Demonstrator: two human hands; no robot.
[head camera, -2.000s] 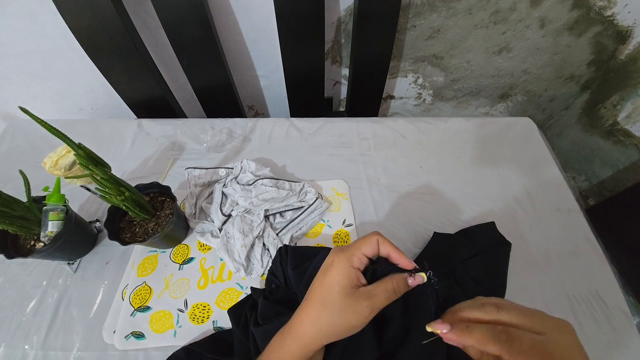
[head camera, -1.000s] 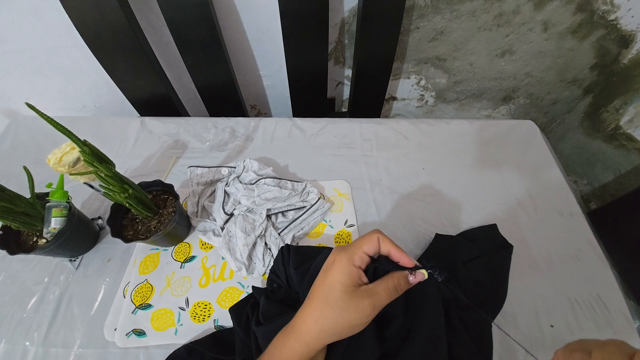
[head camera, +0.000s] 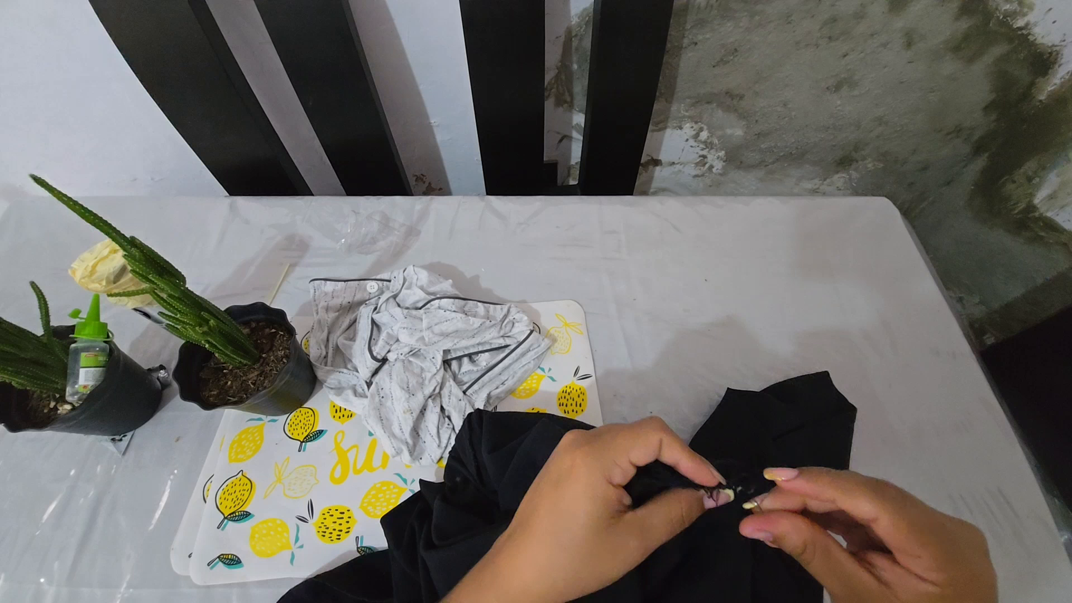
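Black fabric (head camera: 770, 427), some kind of garment, lies bunched across the front of the table. My left hand (head camera: 620, 502) pinches a small fold of it between thumb and index finger, where some thread-like bits show. Just right of that fold, my right hand (head camera: 871, 528) has its thumb and fingertips near one another. A tiny shiny bit shows between them, perhaps a needle, though too small to be sure. A crumpled pale grey garment (head camera: 427, 352) with dark piping and a button lies behind the black fabric.
Under the garments are lemon-print placemats (head camera: 276, 494). Two potted cactus-like plants stand left, in one black pot (head camera: 289, 377) and another black pot (head camera: 126, 394), which holds a small green-capped bottle (head camera: 88, 360). A plastic cover lies over the table (head camera: 754, 276); dark chair slats (head camera: 502, 92) rise behind.
My right hand went from beside the fabric, with a needle-like thing at its fingers, to the lower right edge, and is now back close to the pinched fold. My left hand keeps its pinch.
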